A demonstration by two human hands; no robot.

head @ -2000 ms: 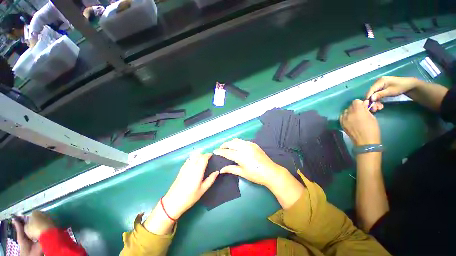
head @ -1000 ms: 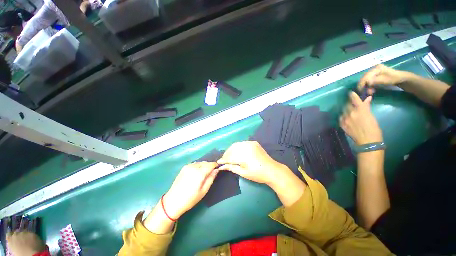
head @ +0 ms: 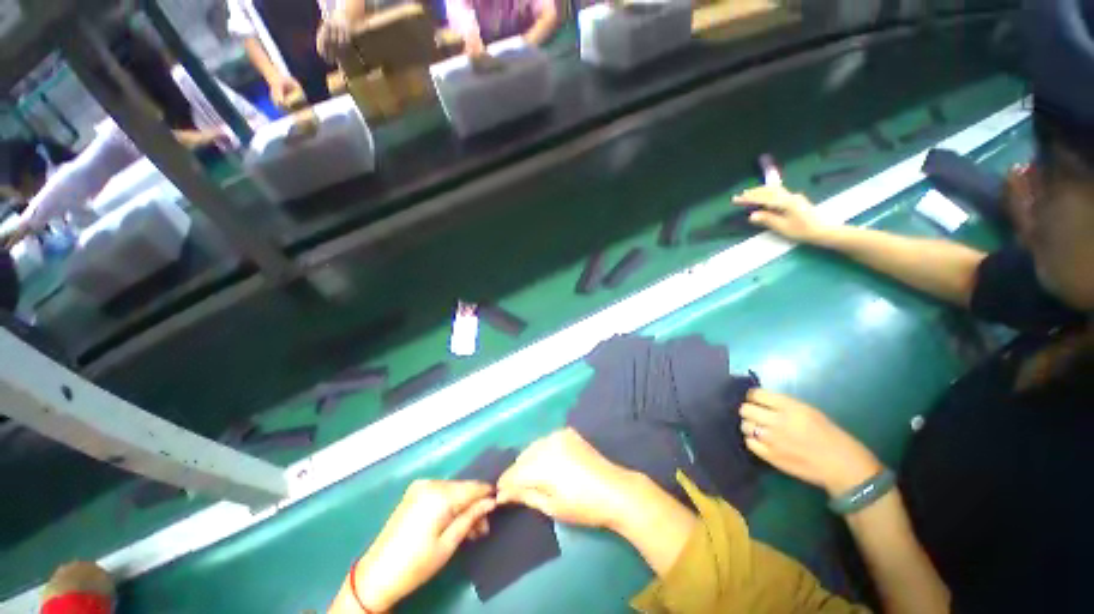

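My left hand [head: 414, 542] and my right hand [head: 570, 483] meet at the fingertips, pinching a small black piece mostly hidden by the fingers. Below and behind them on the green bench lies a small stack of flat black blanks [head: 516, 558], fanned out. The main pile of black blanks [head: 660, 402], large and overlapping, lies just beyond my right hand, against the white rail side.
A white rail [head: 600, 321] separates the bench from the green belt with black strips [head: 416, 385] and a printed card [head: 464, 330]. A slanting white post [head: 132, 426] stands left. The neighbour on the right [head: 984, 480] reaches over the rail and touches the main pile. White bins [head: 310, 150] stand across.
The view has tilted up and shifted right. My hands have gone from spread over the stack to pinched together. The neighbour's hands have parted, one now over the belt, one at the pile.
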